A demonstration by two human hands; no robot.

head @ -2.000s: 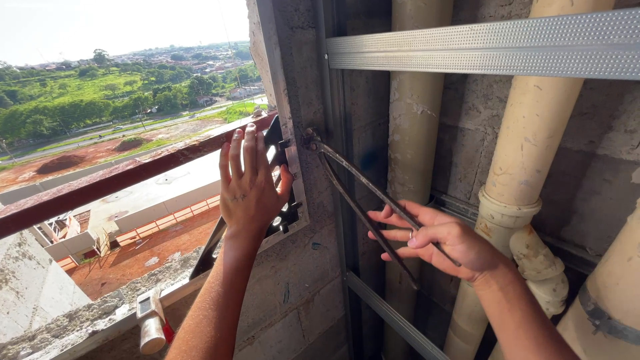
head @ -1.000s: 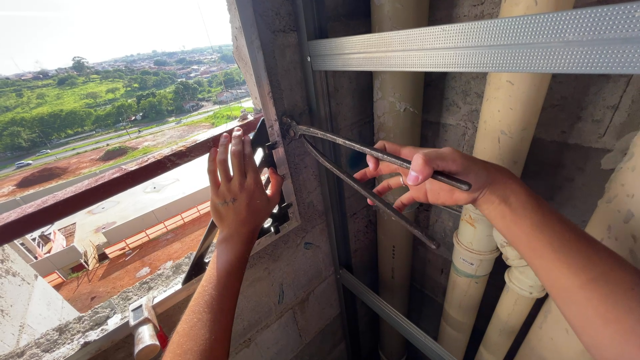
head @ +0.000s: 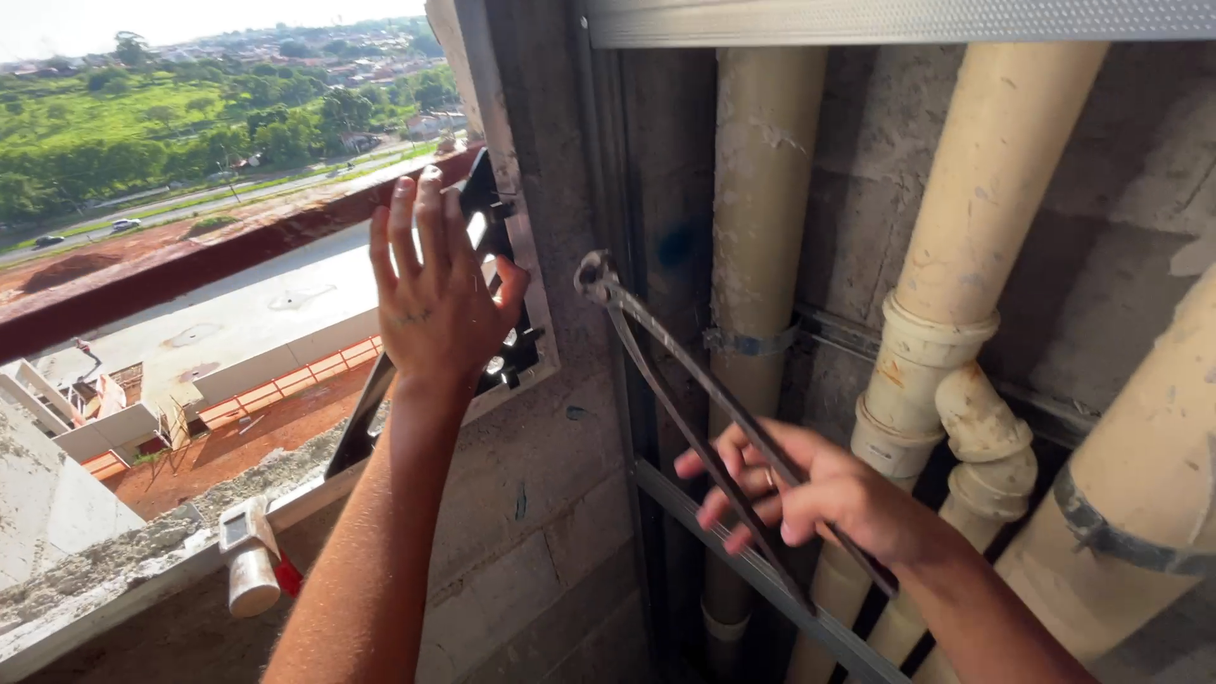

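Observation:
With fingers spread, my left hand [head: 432, 285] lies against a black bracket [head: 521, 351] at the corner of the window opening. My right hand [head: 807, 484] holds long-handled end-cutting nippers [head: 674, 332], one handle between thumb and palm, the other along the fingers. The nippers' jaws point up and left, near the wall beside the metal window frame [head: 527, 266]; whether they touch it cannot be told. Past my left hand, a dark red metal bar [head: 190, 242] crosses the opening.
A hammer [head: 252, 560] with a light-coloured head hangs at the sill's edge. Metal studs and a perforated metal channel [head: 893, 21] stand at the right, before several beige pipes [head: 1016, 180]. Beyond the rough concrete sill [head: 142, 560] is a long drop to the ground.
The nippers' jaws have come away from the frame's edge, and their handles, level a second ago, now slope down more steeply with my right hand lower. My left hand stays at the bracket.

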